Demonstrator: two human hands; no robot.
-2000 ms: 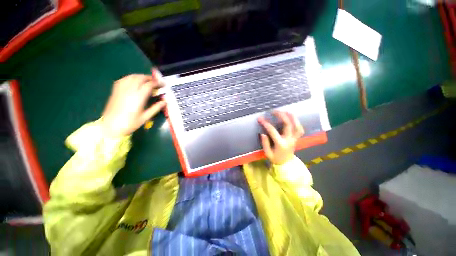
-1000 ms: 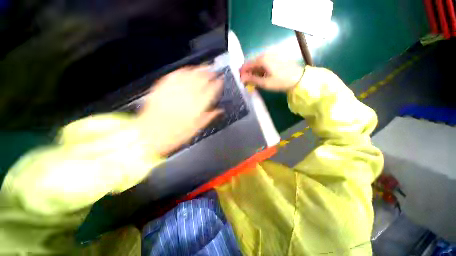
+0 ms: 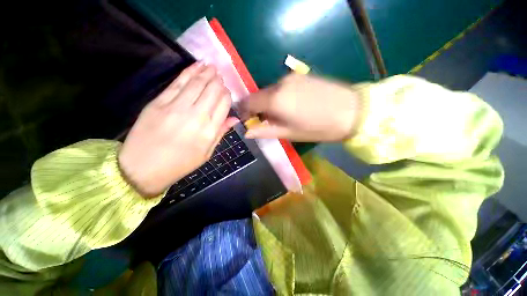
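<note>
The laptop [image 3: 214, 199] lies open and tilted in front of me, its dark screen at the upper left. Its black keyboard [image 3: 222, 159] is partly covered. My left hand [image 3: 179, 124] lies over the keyboard's upper right part, palm down, fingertips by the base's right edge; any grip is hidden. My right hand [image 3: 300, 110] is at that edge, slightly blurred, pinching a small yellow plug [image 3: 253, 122]. Whether the plug sits in a port is hidden. A white-and-yellow USB dongle [image 3: 297, 64] lies just beyond my right hand.
A pale liner [image 3: 283, 163] and red pad edge [image 3: 231, 51] show under the laptop's right side. A brown strip [image 3: 367, 37] crosses the green bench mat [image 3: 323, 43]. A white surface [image 3: 503, 115] stands at the right, beyond the bench.
The view has shifted and turned towards the laptop's right side. My left hand has moved from the left edge to the upper right keyboard; my right hand has moved from the touchpad to the right edge.
</note>
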